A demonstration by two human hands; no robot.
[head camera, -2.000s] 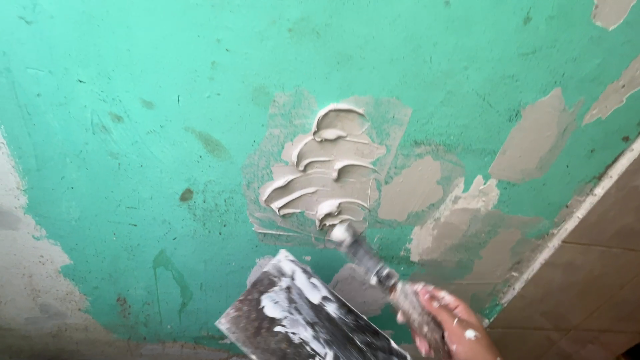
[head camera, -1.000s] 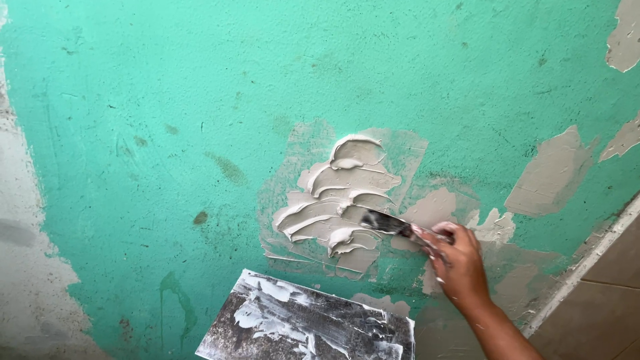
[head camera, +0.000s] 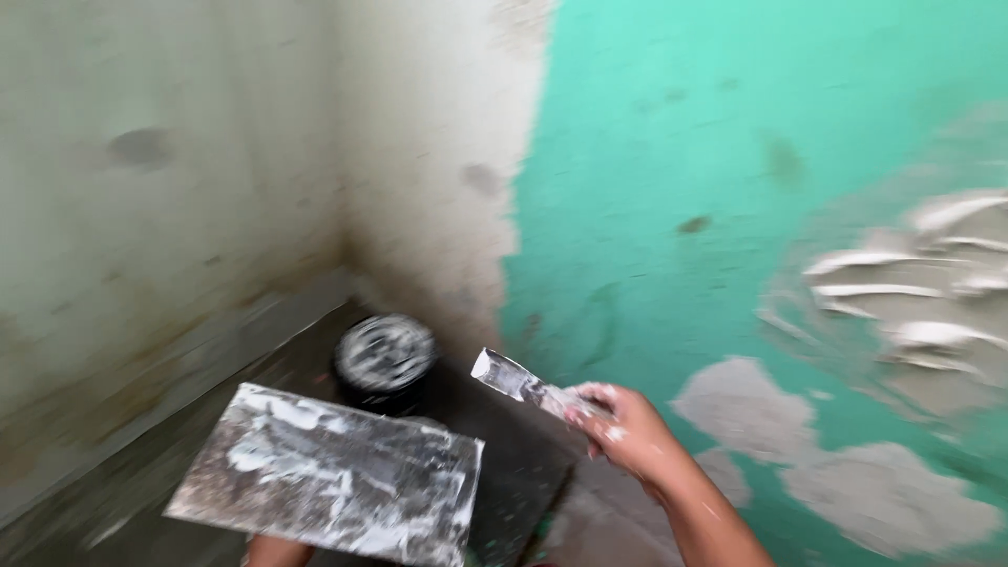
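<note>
My right hand (head camera: 618, 425), spotted with white compound, grips a putty knife (head camera: 524, 382) whose blade points up and left. A flat rectangular board (head camera: 339, 472) smeared with white compound is at the lower left. Beneath it shows part of my left hand (head camera: 277, 551); its fingers are hidden by the board. Just behind the board stands a round dark bucket (head camera: 384, 358) with white compound on its top. Thick ridges of wet compound (head camera: 937, 315) lie on the green wall at the right.
The green painted wall (head camera: 709, 142) meets a bare whitish strip (head camera: 441, 142) and a stained pale wall (head camera: 173, 220) at a corner. Smoother grey patches (head camera: 748, 409) mark the green wall low down. The bucket rests on a dark floor surface (head camera: 520, 465).
The view has swung left, bringing the corner and bucket in. My right hand with the putty knife, at the ridged compound one second ago, is now off it, between the board and the wall.
</note>
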